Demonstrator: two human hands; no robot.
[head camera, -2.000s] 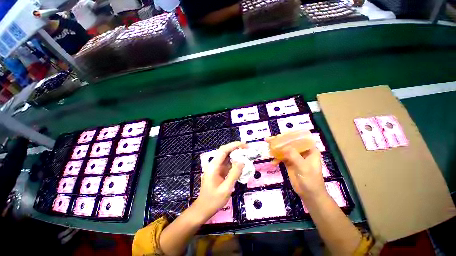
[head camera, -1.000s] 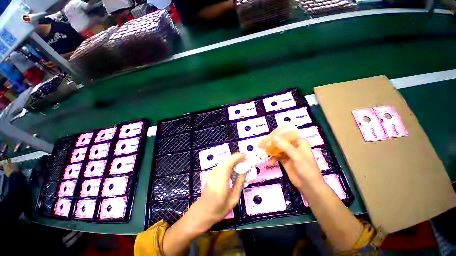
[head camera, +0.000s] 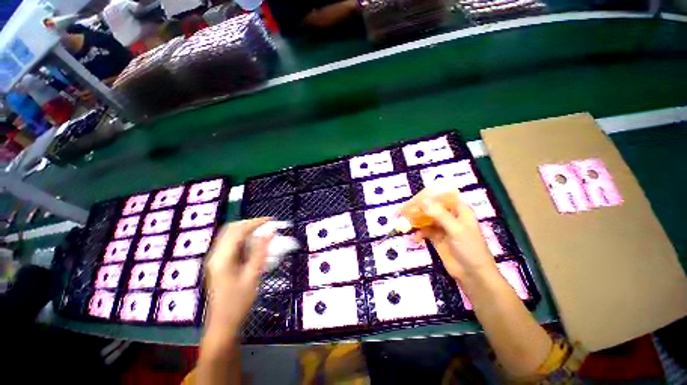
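My right hand (head camera: 458, 239) is closed around an orange squeeze bottle (head camera: 431, 209), its tip pointing down and left over the pink-white pieces. My left hand (head camera: 235, 259), blurred, holds a crumpled white tissue (head camera: 279, 247) over the left part of the black tray (head camera: 258, 323). Flat pink-white pieces with dark round spots, such as this one (head camera: 329, 307), lie in the tray's middle and right pockets. The upper left pockets are empty. Some pieces at the right are partly hidden by my right hand and forearm.
A second black tray (head camera: 74, 289) with pink-white pieces lies at the left. A tan cardboard sheet (head camera: 580, 278) at the right bears two pink pieces (head camera: 561, 188). Shiny stacked trays (head camera: 199, 68) stand across the green surface (head camera: 422, 94). Other people (head camera: 94, 53) are at the far side.
My left hand has moved left with the tissue, away from the bottle, uncovering pieces in the middle of the tray. My right hand still holds the bottle in nearly the same place.
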